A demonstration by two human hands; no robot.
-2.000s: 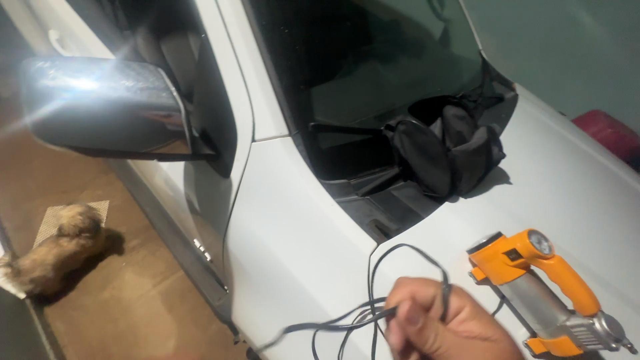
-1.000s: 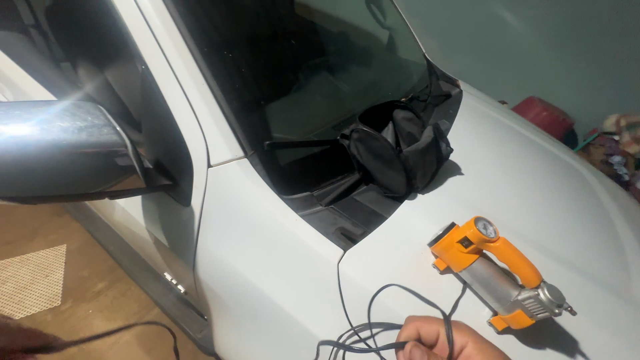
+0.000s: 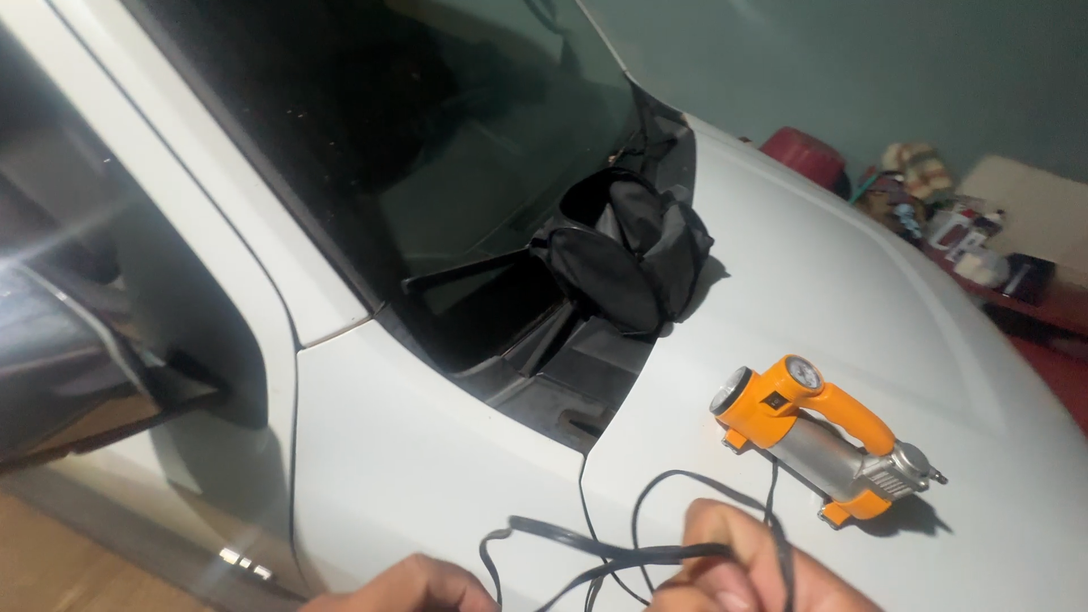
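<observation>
My right hand is closed on loops of a black cable at the bottom, over the white car's hood. At its left, my left hand is cut by the lower edge, a strand of the cable beside its fingertips; whether it grips the cable is hidden. Just beyond my right hand, an orange and silver portable air compressor with a round gauge lies on the hood, the cable running from it. A black fabric bag, its top open, rests at the base of the windshield.
The car's side mirror juts in at the left. A windshield wiper lies by the bag. Beyond the hood are a red container and a red surface with assorted small items, near a green wall.
My left hand, at the far lower left one second ago, is now close to my right hand. The view has shifted. The compressor and bag stay in place on the car.
</observation>
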